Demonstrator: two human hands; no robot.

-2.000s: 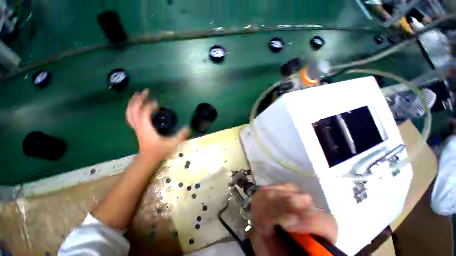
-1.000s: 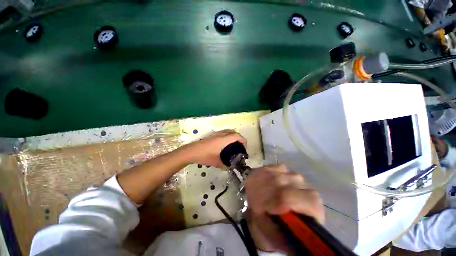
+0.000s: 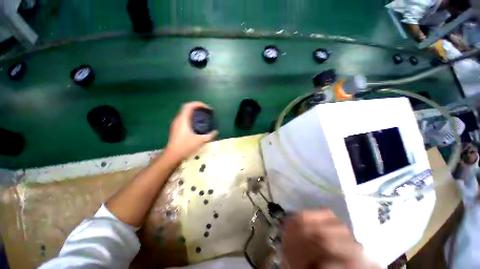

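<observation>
My left hand [image 3: 184,134] holds a black cylindrical housing [image 3: 202,121] at the near edge of the green belt, fingers and thumb around its sides and its round end facing up. It is apart from the tool. My right hand [image 3: 318,239], blurred at the bottom, is closed on the power screwdriver, whose body is mostly hidden by the hand. The screwdriver's silver nose [image 3: 256,185] points up and left over the cream board, with nothing against its tip. Other black housings stand on the belt, one left of my left hand [image 3: 106,123] and one right of it [image 3: 247,113].
White box [image 3: 302,157] with a dark window stands right of the tool, with a clear tube [image 3: 281,118] looping over it. Black discs with white-marked faces [image 3: 199,57] line the belt's far side. Cream board [image 3: 223,157] has dark spots. Other people's arms show at right.
My left hand has moved the housing from the screwdriver's nose up to the belt edge. My right hand stays on the screwdriver, low in the picture. The camera view has shifted.
</observation>
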